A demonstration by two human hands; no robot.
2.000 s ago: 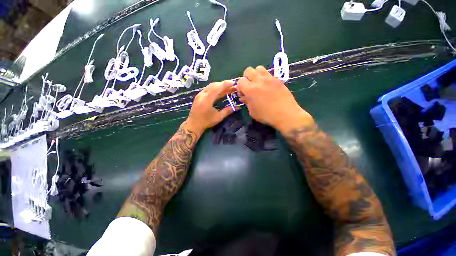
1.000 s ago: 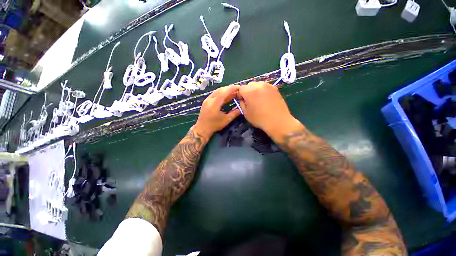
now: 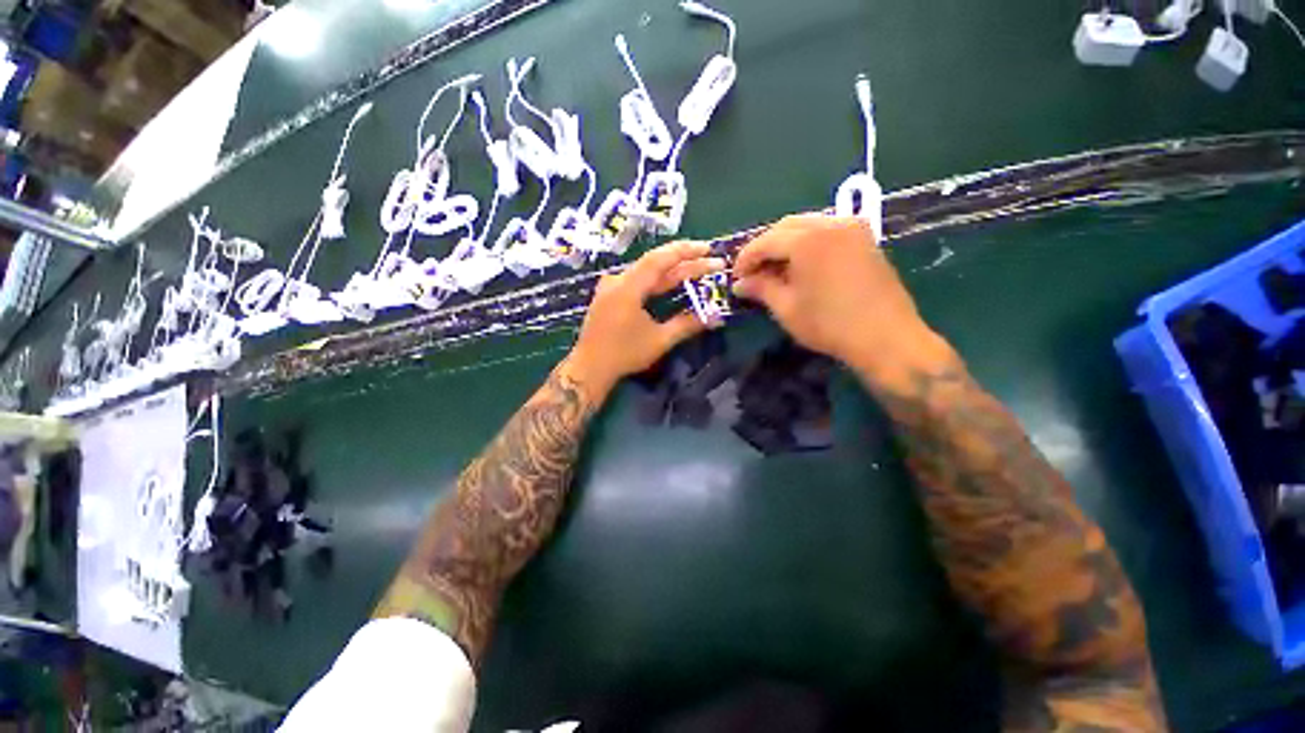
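My left hand [image 3: 637,312] holds a small white adapter unit [image 3: 710,295] with its open side showing yellow and dark parts. My right hand [image 3: 816,284] is at the adapter's right side, thumb and fingertips pinched together; whether they hold a piece is too small to tell. A coiled white cord [image 3: 859,201] lies on the dark rail just beyond my right hand. A heap of flat black pieces [image 3: 784,401] lies on the green surface just below my hands.
A row of open white adapters [image 3: 518,249] with coiled cords runs along the dark rail [image 3: 472,318] to the left. A blue bin [image 3: 1195,430] with black pieces is at right. More black pieces [image 3: 261,518] and a white sheet [image 3: 126,501] lie at left. White adapters [image 3: 1109,39] lie at far right.
The view has shifted, so the scene sits further right. My right fingertips have drawn slightly apart from my left hand, and the adapter's open side with yellow parts now shows.
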